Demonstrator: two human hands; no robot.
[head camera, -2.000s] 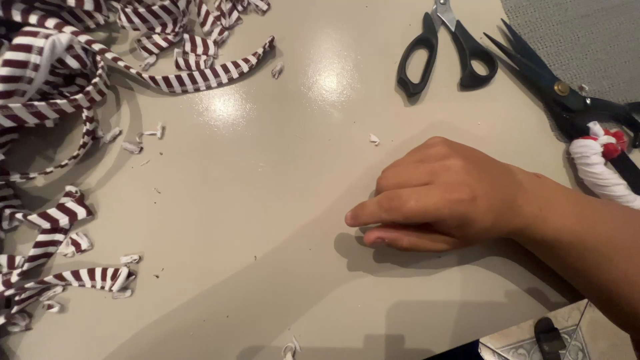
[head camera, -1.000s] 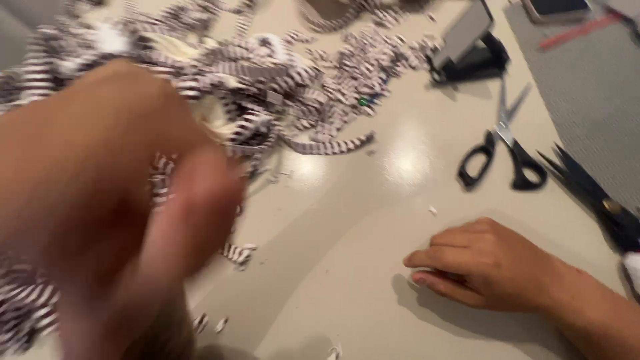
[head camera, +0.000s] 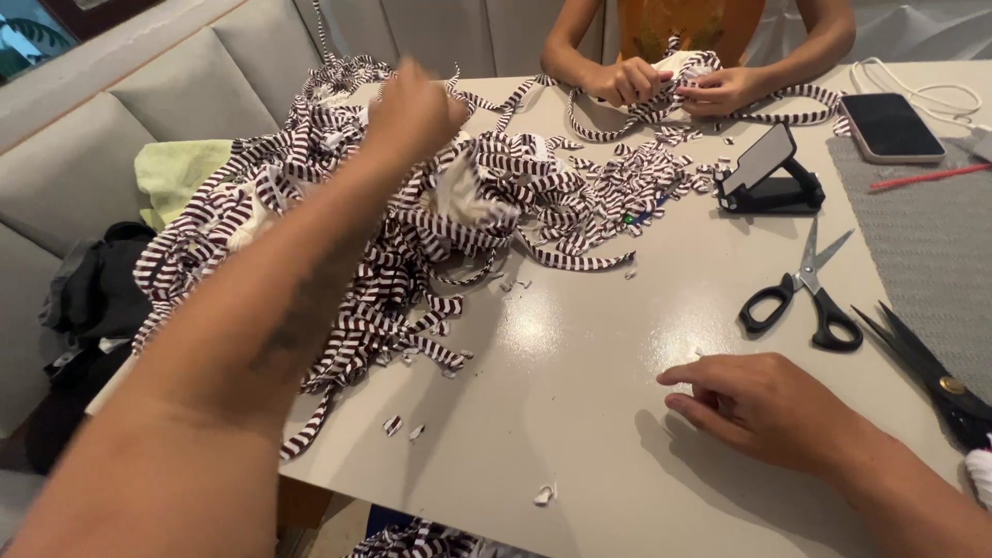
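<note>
A large heap of brown-and-white striped fabric strips (head camera: 465, 232) covers the left and back of the table. My left hand (head camera: 415, 112) reaches over the heap's far part, blurred; whether it holds a strip cannot be told. My right hand (head camera: 756, 407) rests at the table's right front, fingers bent and apart, holding nothing. Beyond it lie black-handled scissors (head camera: 807, 279) with parted blades, and larger black shears (head camera: 942, 380) are to the right. Small cut striped pieces (head camera: 639, 186) are piled right of the heap.
Across the table (head camera: 589, 372), another person's hands (head camera: 670, 85) handle striped strips. At the right are a black folding stand (head camera: 771, 174), a smartphone (head camera: 891, 128), a white cable (head camera: 922, 89), a red stick-like item (head camera: 930, 177) and a grey textured mat (head camera: 922, 256). A pale green cloth (head camera: 178, 174) hangs beside the bench.
My left hand, out of view at first, came in at the left and now extends over the far side of the heap. My right hand stays near the scissors. The view has tilted up.
</note>
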